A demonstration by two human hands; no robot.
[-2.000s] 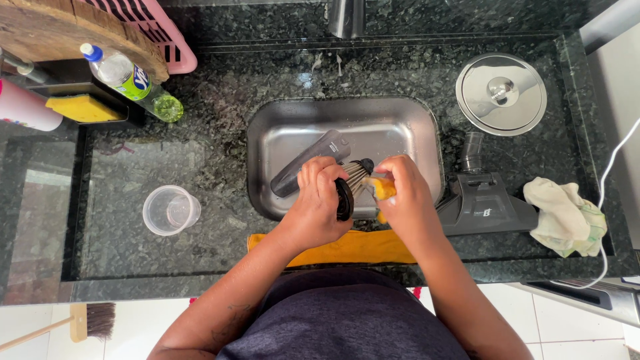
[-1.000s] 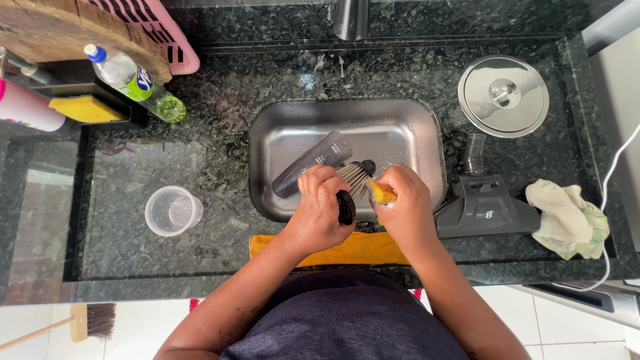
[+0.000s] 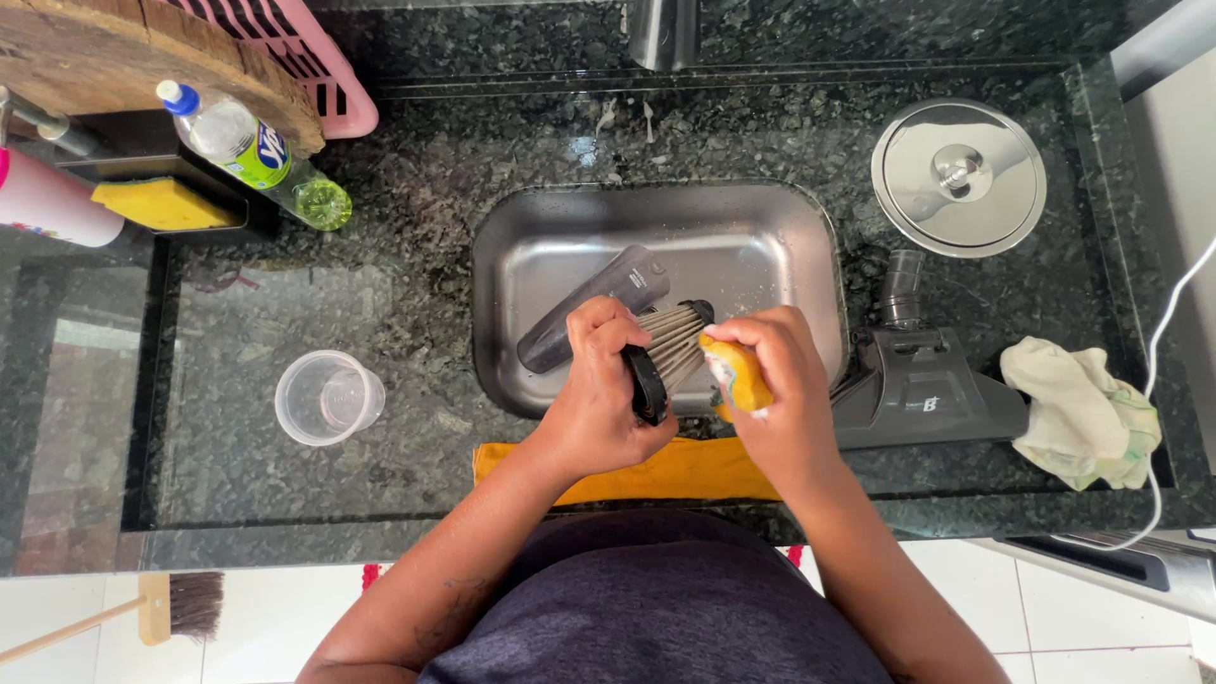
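Note:
My left hand (image 3: 608,389) grips a pleated vacuum filter (image 3: 673,344) by its black rim, over the front part of the steel sink (image 3: 750,214). The filter's ribbed cone points up and right. Against its right side my right hand (image 3: 784,389) holds a yellow sponge (image 3: 744,372) with white foam on it. A dark translucent vacuum canister part (image 3: 594,309) lies slanted in the sink behind my left hand. An orange cloth (image 3: 684,470) is spread along the counter's front edge, below both hands.
Right of the sink are a steel lid (image 3: 959,179), a grey vacuum floor head (image 3: 926,389) and a crumpled cloth (image 3: 1083,408). Leftward stand a clear plastic cup (image 3: 330,399), a detergent bottle (image 3: 256,157) and a sponge holder (image 3: 256,217). The faucet (image 3: 663,33) is behind.
The filter's cone, largely hidden between the hands two seconds ago, now shows more fully. Both hands stay over the sink's front, and the sponge has turned in my right hand.

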